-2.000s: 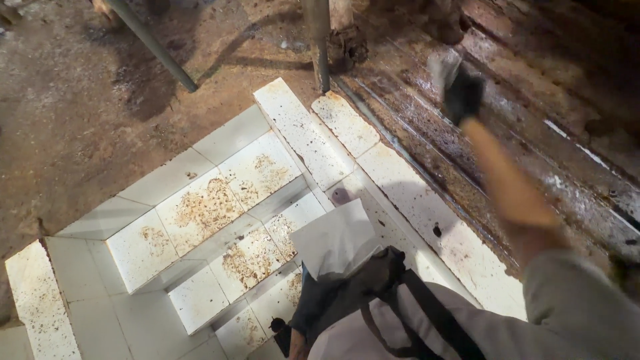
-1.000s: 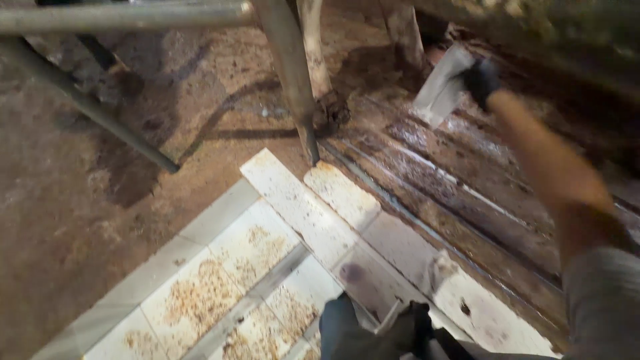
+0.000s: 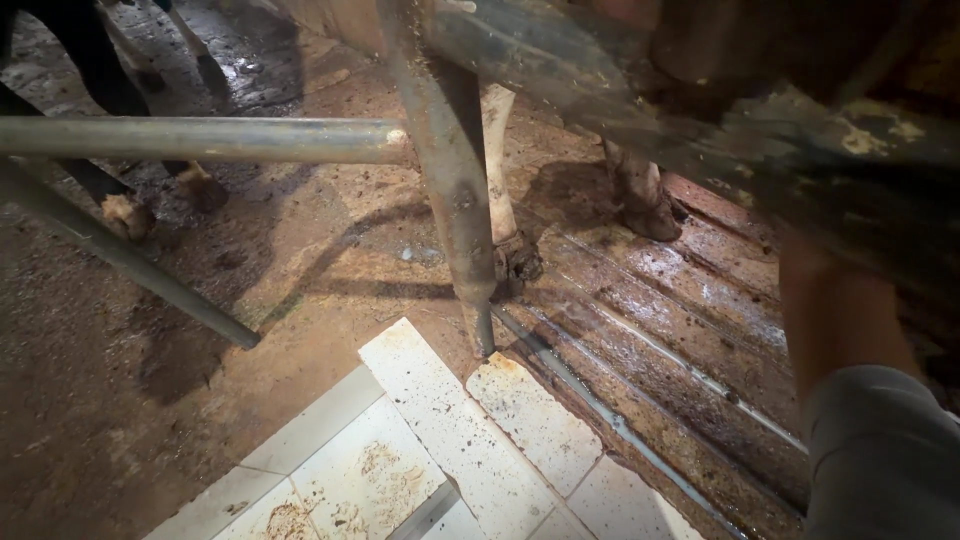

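Note:
At the right of the head view, my right forearm [image 3: 840, 315] in a grey sleeve reaches up behind a thick, dirty metal rail [image 3: 645, 97]. That rail hides my right hand and anything it holds. My left hand is out of the frame. Beyond an upright metal post [image 3: 454, 180] stand an animal's pale leg [image 3: 501, 172] with a muddy hoof [image 3: 519, 259] and another hoofed leg [image 3: 637, 195] to its right.
White tiled steps [image 3: 367, 465] and a tiled ledge [image 3: 465, 427], soiled with brown dirt, lie below the post. A horizontal pipe [image 3: 202, 140] and a slanting pipe [image 3: 135, 259] cross the left side. Dark animal legs [image 3: 101, 67] stand behind them. Wet grooved flooring [image 3: 660, 360] runs along the right.
My right hand, gloved and holding a pale cloth or paper one second ago, has gone out of sight behind the rail. My gloved left hand has left the frame. The view has shifted a lot.

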